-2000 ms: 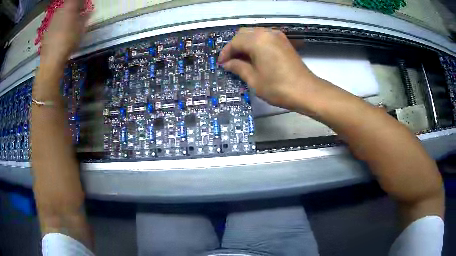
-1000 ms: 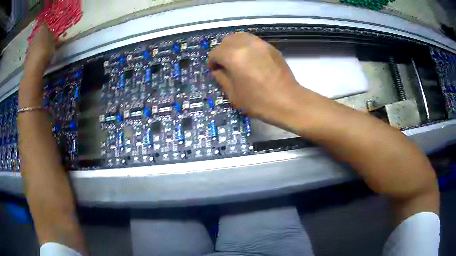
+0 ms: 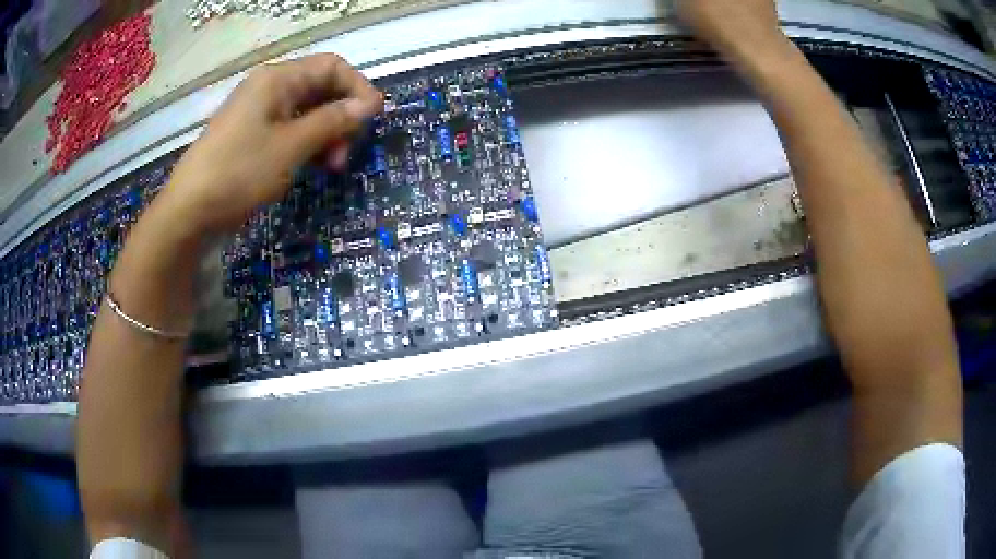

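A dark PCB panel lies between the rails, dense with small parts and blue components. My left hand is over the panel's upper left, thumb and index finger close together; whether a small part is between them cannot be told. A red component and a green component stand on the panel's upper right. My right hand is at the top edge, beyond the far rail, its fingers cut off by the picture's edge.
Red components and cream components lie heaped on the far ledge. The near rail crosses in front. A white sheet and a thin metal rod are right of the panel. More panels lie at far left and far right.
My left hand has moved from the red pile to above the panel. My right hand has left the panel for the top edge; a red and a green component now show there. The view has shifted.
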